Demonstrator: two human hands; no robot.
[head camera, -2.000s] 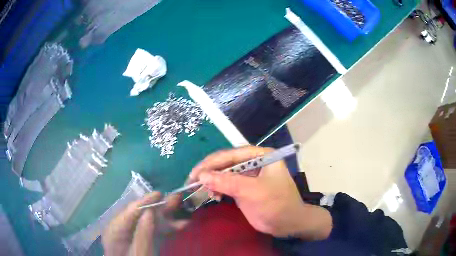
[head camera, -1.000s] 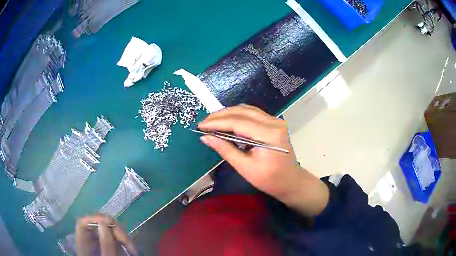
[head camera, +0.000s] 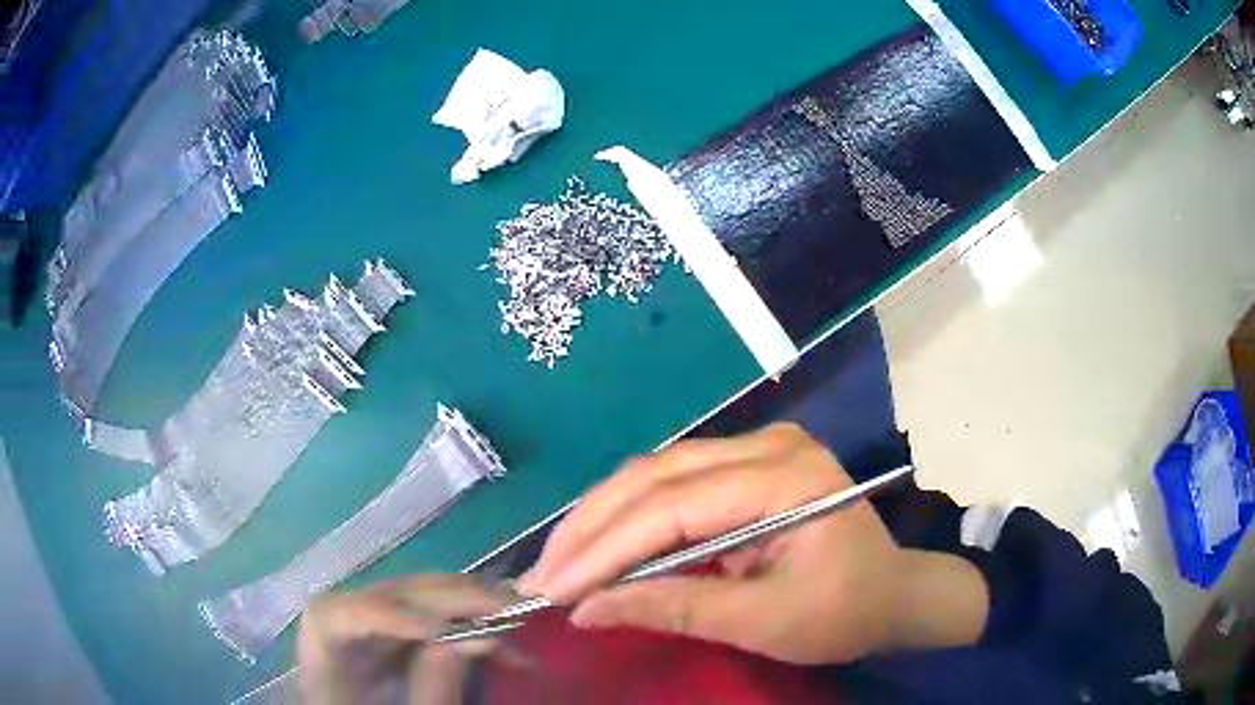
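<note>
My right hand (head camera: 743, 551) holds slim silver tweezers (head camera: 771, 525) like a pen, over the bench's near edge. The tweezer tips point left and reach my left hand (head camera: 392, 636), which is blurred at the bottom of the picture. Its fingers are bent close together around the tips; what it holds cannot be made out. A heap of loose small metal parts (head camera: 567, 262) lies on the green mat (head camera: 454, 344). Several mesh straps lie near the left hand (head camera: 358, 530), their bright end pieces pointing up and right.
Fanned strap stacks (head camera: 227, 441) lie at left. A crumpled white tissue (head camera: 502, 113) is beyond the heap. A black sheet (head camera: 771, 179) with white tape (head camera: 709, 262) carries fine grains (head camera: 888, 200). A blue parts bin (head camera: 1074, 28) is at top right. Another blue bin (head camera: 1204, 482) stands on the floor.
The tweezers and right hand have moved from beside the heap back to the left hand. The left hand has moved right, off the straps. The view has shifted, so the bench items appear further right.
</note>
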